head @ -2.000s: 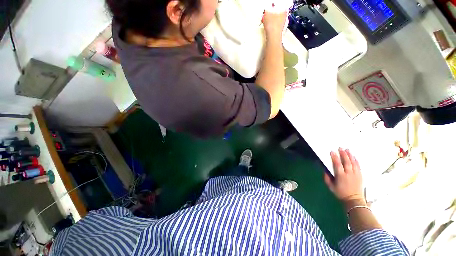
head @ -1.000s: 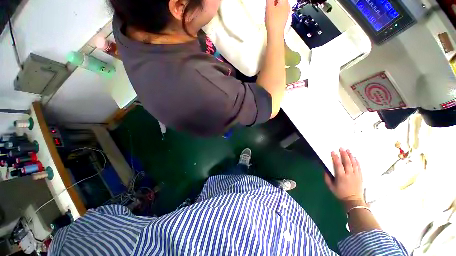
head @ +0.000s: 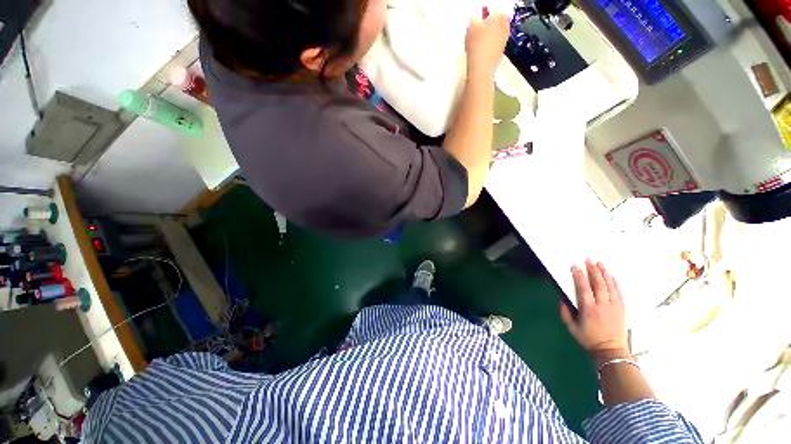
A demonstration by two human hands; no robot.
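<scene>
My right hand [head: 597,314] rests palm down on the edge of the white work table [head: 555,212], fingers a little apart, holding nothing. My left hand is not in view. Cream garment pieces [head: 715,347] lie beside and beyond my right hand. The pattern sewing machine [head: 598,130] stands at the upper right, with its lit blue control panel [head: 646,30]. Another worker in a dark grey shirt [head: 321,156] bends over cream cloth [head: 416,65] by the black clamp [head: 542,56]. A small olive piece [head: 506,121] lies near that worker's forearm.
A thread rack with a wooden edge [head: 102,290] and thread cones [head: 39,251] stands at the left. A green bottle [head: 160,111] is at the upper left. Cables [head: 230,334] lie near the green floor [head: 330,260]. A small red-tipped item [head: 691,265] lies on the cream cloth.
The other worker's head has leaned slightly downward and right, and their hand by the clamp has shifted slightly. My right hand stays on the table edge.
</scene>
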